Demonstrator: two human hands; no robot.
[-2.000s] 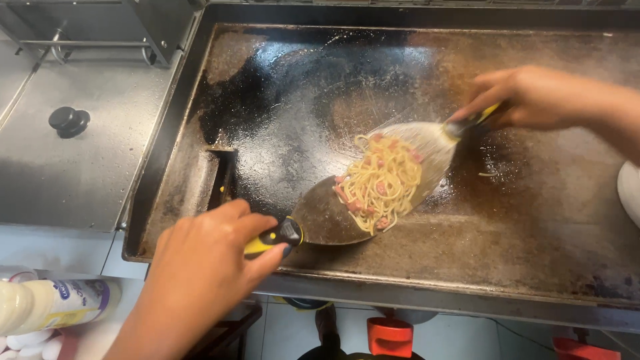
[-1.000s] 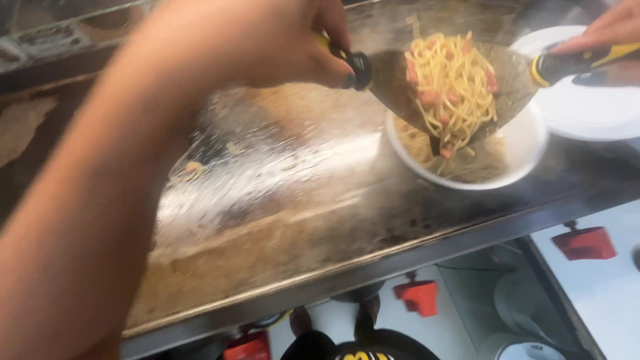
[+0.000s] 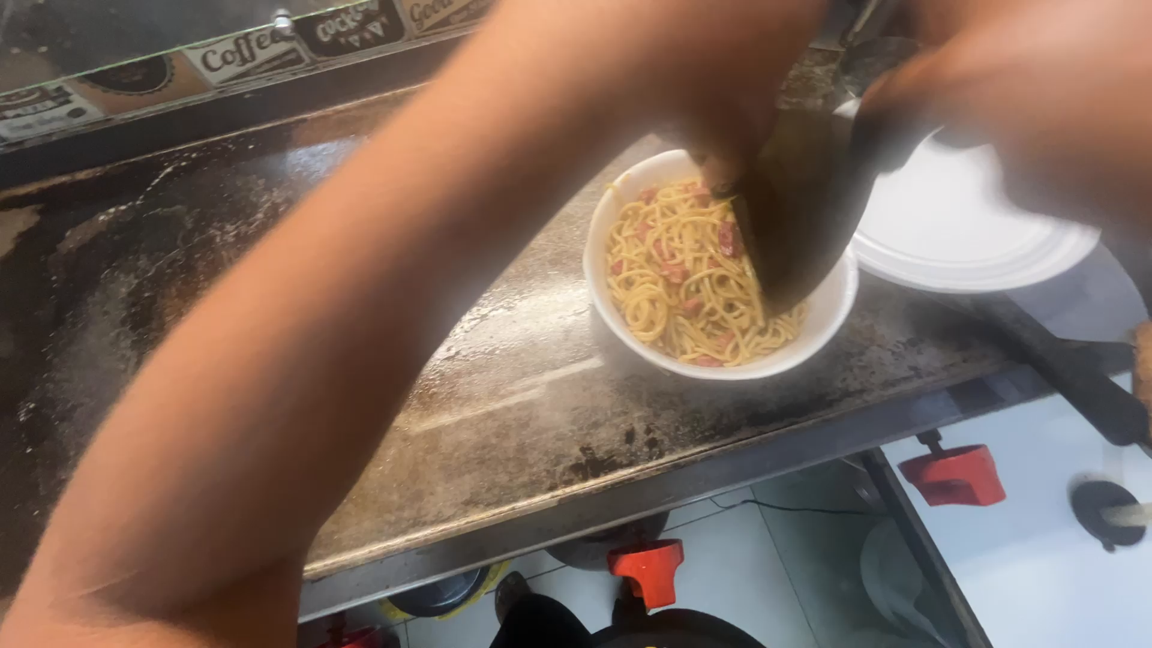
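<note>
A white foam bowl (image 3: 720, 364) stands on the steel griddle (image 3: 504, 450), holding spaghetti (image 3: 675, 279) with pink meat pieces. One broad spatula blade (image 3: 796, 216) reaches into its right side, dark and blurred, tilted over the noodles. My left hand (image 3: 742, 108), at the end of the forearm crossing the view, is closed on a spatula above the bowl's back rim; the fingers are blurred. At upper right my right hand (image 3: 972, 108) is closed on the other spatula, strongly blurred, its handle mostly hidden.
A white foam plate (image 3: 972, 225) lies right of the bowl. A black handle (image 3: 1053, 360) sticks out over the griddle's front edge. Red knobs (image 3: 648, 571) line the front below. Decorated tiles (image 3: 243, 54) and a glass edge run along the back left.
The noodles held between both spatulas over the bowl a second ago now lie in it. Two seconds ago they were on the griddle. The view has swung right.
</note>
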